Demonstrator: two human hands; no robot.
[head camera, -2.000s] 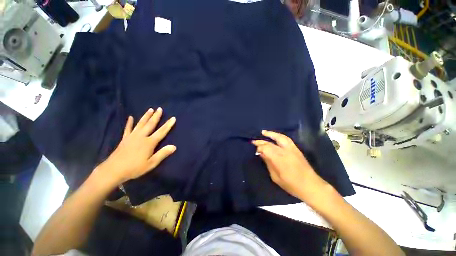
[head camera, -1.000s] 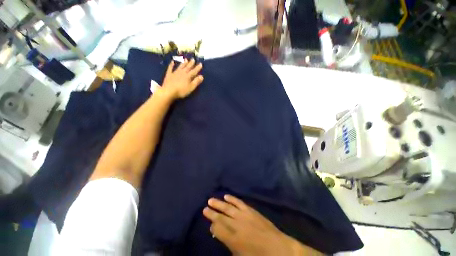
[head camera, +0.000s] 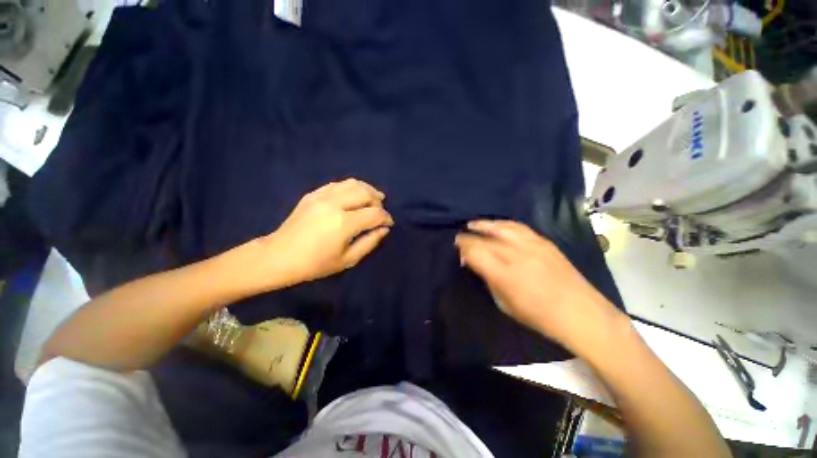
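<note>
A large navy garment (head camera: 385, 107) lies over the table and hangs past its front edge. My left hand (head camera: 331, 230) rests on it near the middle, fingers bent together at a fold. My right hand (head camera: 520, 268) is to the right, its fingertips at the same fold. Whether the fingertips pinch the cloth is hard to tell. A small white label (head camera: 288, 11) shows on the garment at the top edge of the view.
A white JUKI sewing machine head (head camera: 699, 170) stands at the right. Thread snips (head camera: 738, 370) lie on the white table below it. Another machine (head camera: 40, 40) is at the upper left. A tan, yellow-edged container (head camera: 269, 351) is below the table edge.
My left hand has come back from the garment's far end to the fold near my right hand. The view has tilted down, and my right hand appears higher and farther right.
</note>
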